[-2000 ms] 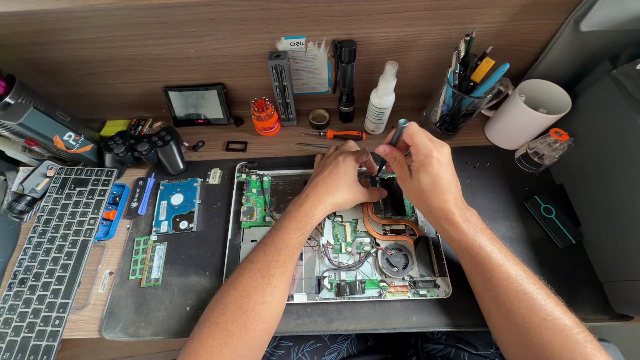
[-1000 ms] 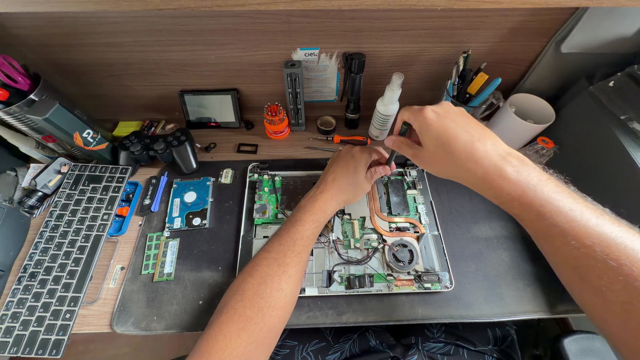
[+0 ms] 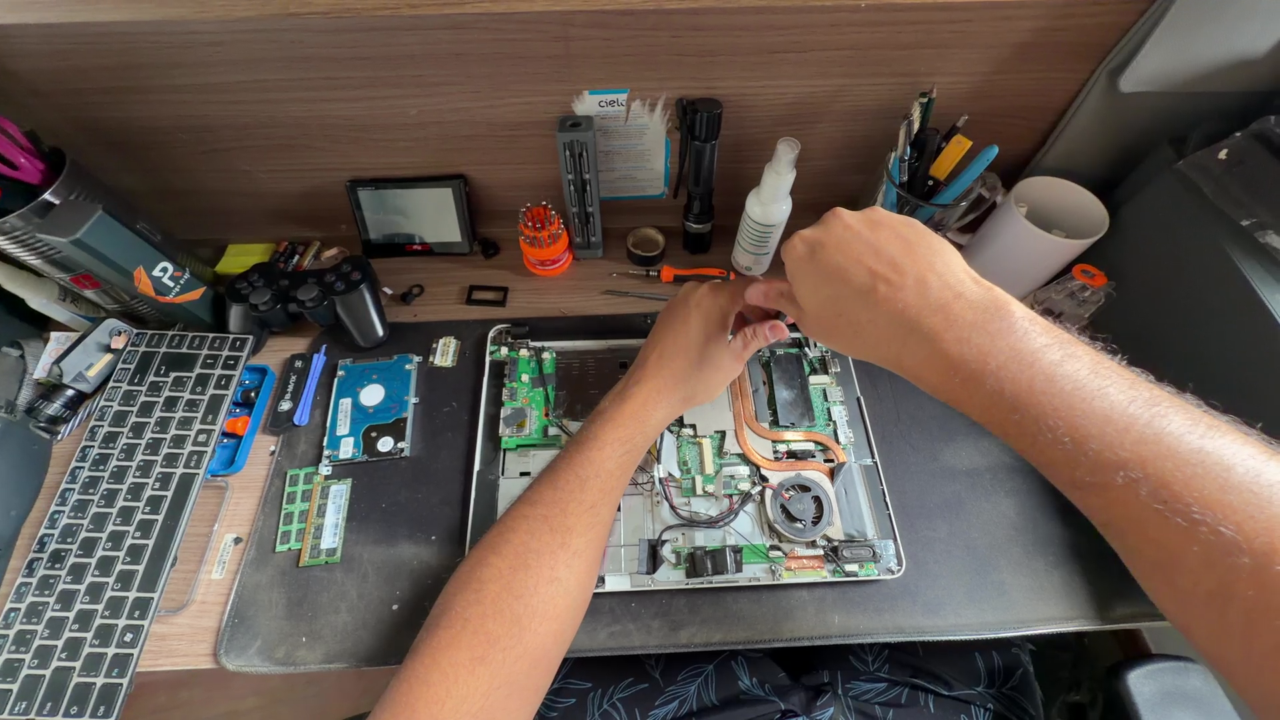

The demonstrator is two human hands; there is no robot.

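An opened laptop base [image 3: 620, 575] lies on a black desk mat, its circuit boards bare. A copper heat pipe [image 3: 742, 415] runs to the round cooling fan [image 3: 800, 506] at the lower right. Over the base's upper edge, my left hand [image 3: 705, 345] has its thumb and fingers close together; whether it pinches something is hidden. My right hand [image 3: 865, 285] is curled beside it, touching or nearly touching the left fingertips. The screwdriver seen in it earlier is almost wholly hidden now. Left of the base lie a hard drive [image 3: 371, 408] and two RAM modules [image 3: 325, 520].
Behind the base stand a white spray bottle [image 3: 764, 215], a black flashlight [image 3: 702, 175], an orange bit holder [image 3: 544, 240] and an orange-handled screwdriver [image 3: 695, 273]. A keyboard [image 3: 110, 510] and game controller [image 3: 307, 300] are at left, a white mug [image 3: 1040, 235] at right.
The screwdriver shaft and handle showed in my right hand before; now that hand covers them. Its wrist has turned over, with the back of the hand upward. The view has shifted.
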